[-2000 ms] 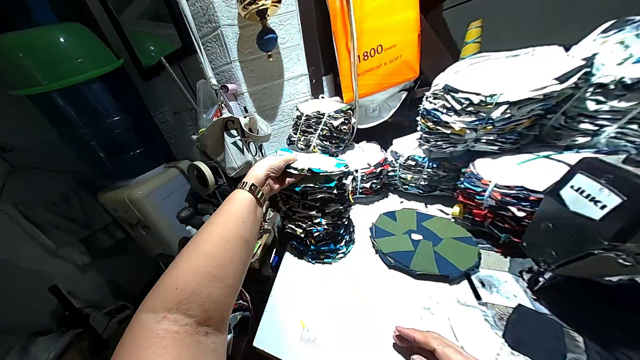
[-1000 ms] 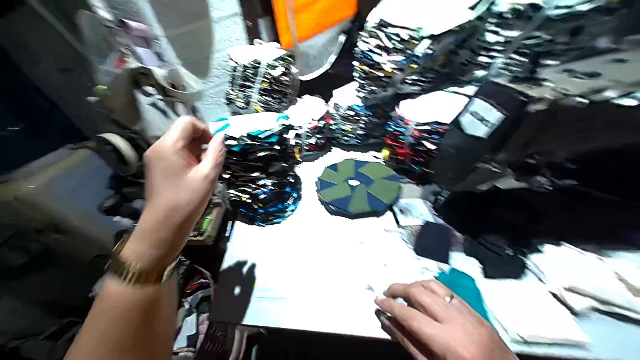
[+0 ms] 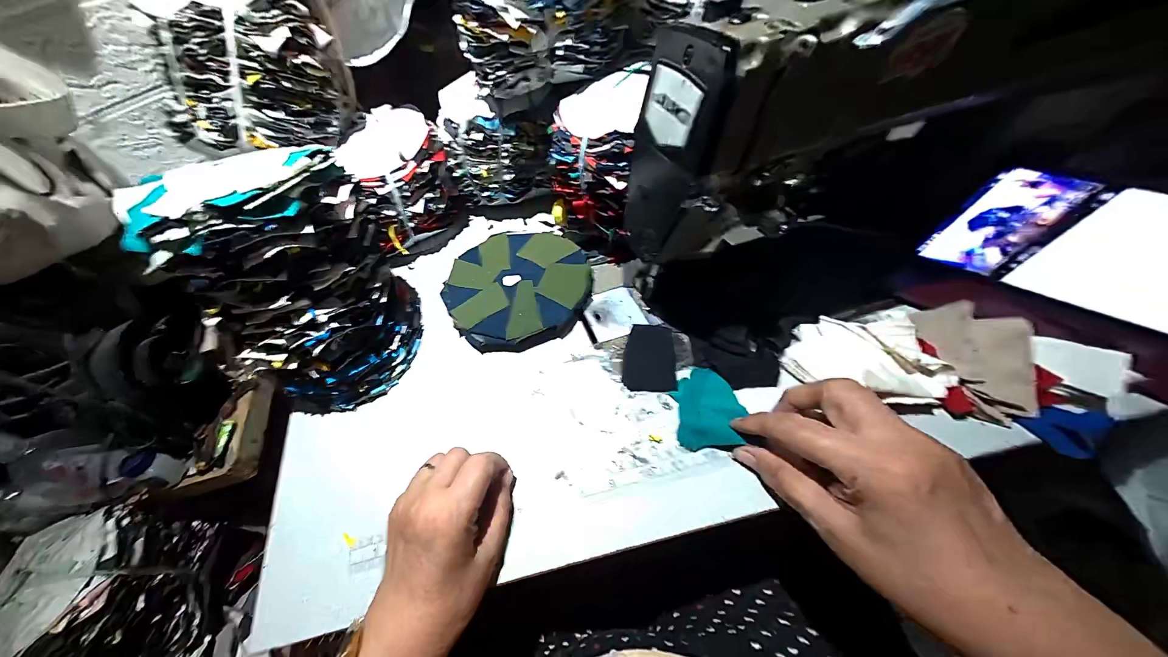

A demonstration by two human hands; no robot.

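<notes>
My right hand (image 3: 849,447) has its thumb and forefinger at the right edge of a teal fabric piece (image 3: 707,411); whether they pinch it I cannot tell. Beside that piece lies a black fabric piece (image 3: 649,358). My left hand (image 3: 452,516) rests with curled fingers on the white table (image 3: 319,493), apparently holding nothing. Behind the hands sits a round stack of green and navy fabric pieces (image 3: 523,310). At the left stands a tall stack of round fabric pieces (image 3: 292,274), topped with white and teal.
A black sewing machine (image 3: 675,137) stands behind, at the right. White and beige fabric scraps (image 3: 867,351) lie at the right edge, near a lit screen (image 3: 1008,219). Tied fabric stacks (image 3: 598,173) line the back. A small box (image 3: 239,438) and more layered fabric (image 3: 119,584) are at the left.
My left hand has left the top of the tall stack and come down to the table near its front edge. My right hand has moved to the teal piece. The view has shifted.
</notes>
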